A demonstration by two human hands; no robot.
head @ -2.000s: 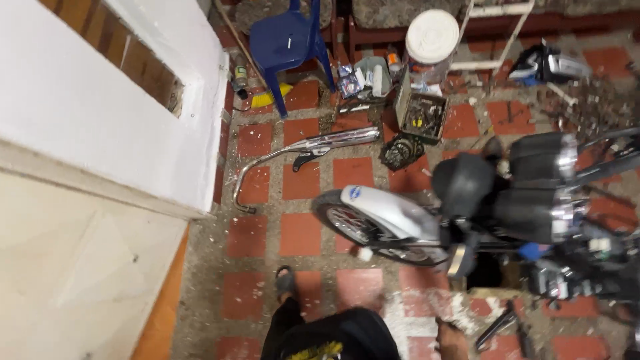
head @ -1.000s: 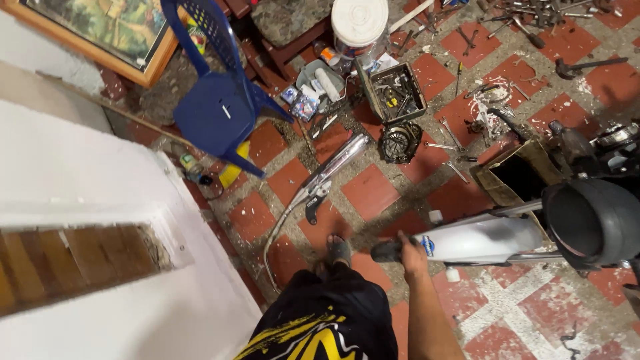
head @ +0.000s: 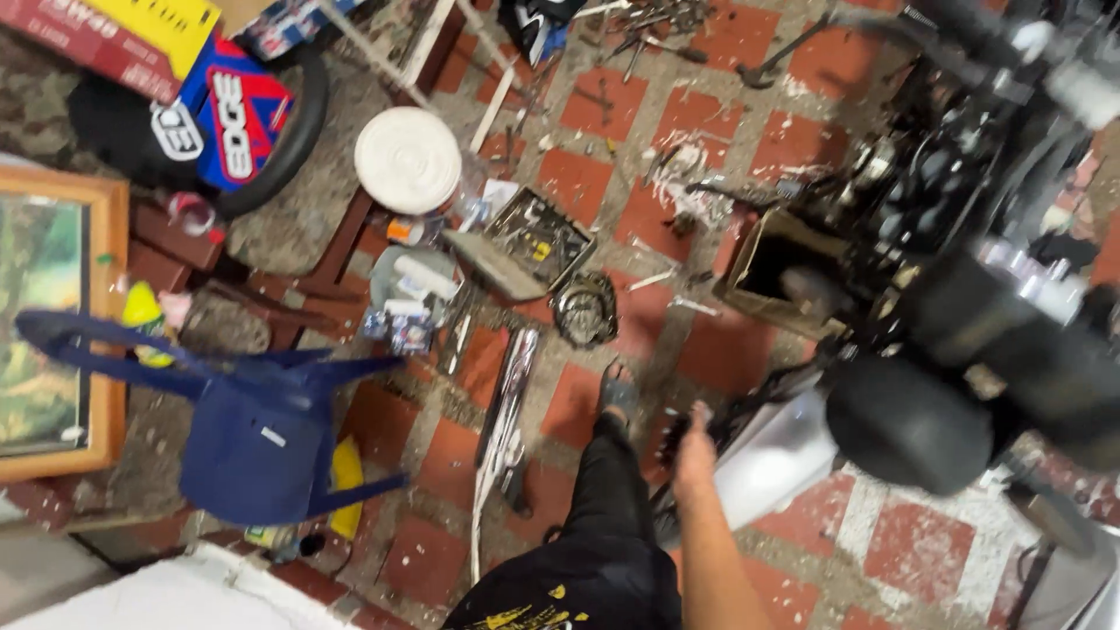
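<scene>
My right hand (head: 696,451) reaches out from the bottom edge, right of the middle, beside the dark knobbly tyre (head: 672,430) of a motorcycle and the end of its white mudguard (head: 779,451). The hand is blurred and seen edge-on; whether its fingers grip the tyre cannot be told. The black motorcycle seat (head: 910,424) lies farther right. My left hand is not in view. Left of my sandalled foot, a chrome exhaust pipe (head: 506,402) lies on the tiled floor. Above the foot are a round metal engine cover (head: 584,308) and a metal box (head: 575,278) of small parts.
A blue plastic chair (head: 254,446) stands at the left, near a framed picture (head: 105,332). A white-lidded bucket (head: 408,161) and a grey basin (head: 385,271) stand above the exhaust. An open cardboard box (head: 744,262) is beside the motorcycle. Loose tools and a hammer (head: 787,57) lie at the top.
The view has turned and shifted. One second ago my right hand was on the dark tyre at the mudguard's end; now it appears along the side of the tyre. The exhaust pipe still lies on the floor.
</scene>
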